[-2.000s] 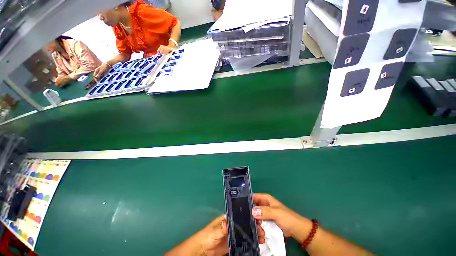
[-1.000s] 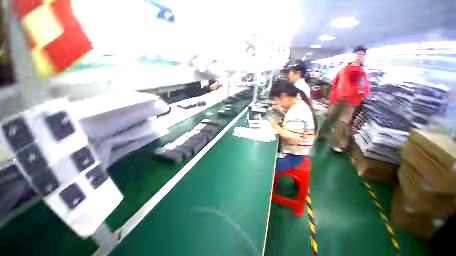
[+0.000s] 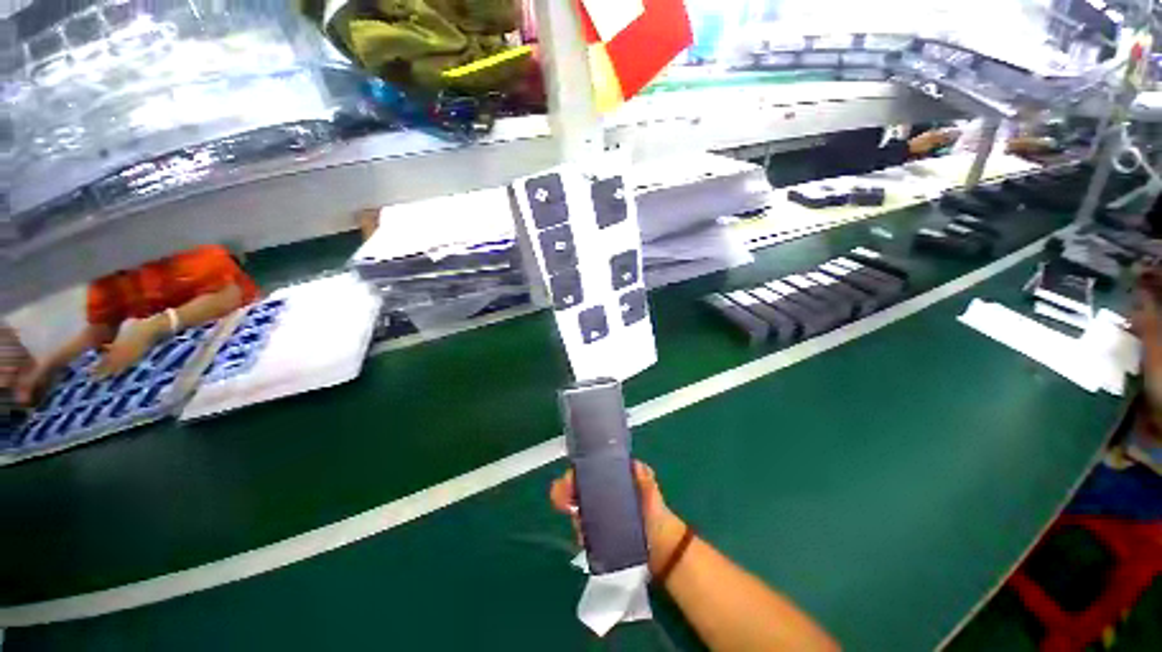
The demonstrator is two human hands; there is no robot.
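Note:
My right hand (image 3: 656,516), with a dark red bracelet on its wrist, holds a dark oblong unit (image 3: 605,490) upright over the green bench. Fingertips show at both sides of the unit. A crumpled white cloth (image 3: 616,601) shows at the unit's lower end; how it is held is hidden. My left hand is not in view. The top of the unit overlaps the pale rail and sits just below the hanging sample card (image 3: 586,274).
A row of dark units (image 3: 803,299) lies on the belt beyond the rail (image 3: 421,490). White sheets (image 3: 1058,344) lie on the bench at right, near a seated person and a red stool (image 3: 1096,580). Blue-patterned sheets (image 3: 128,382) and a person in orange are at left.
The view swung right, then partly back. My right hand and the unit, out of view one second ago, show again. My left hand, seen two seconds ago at the unit, is out of view.

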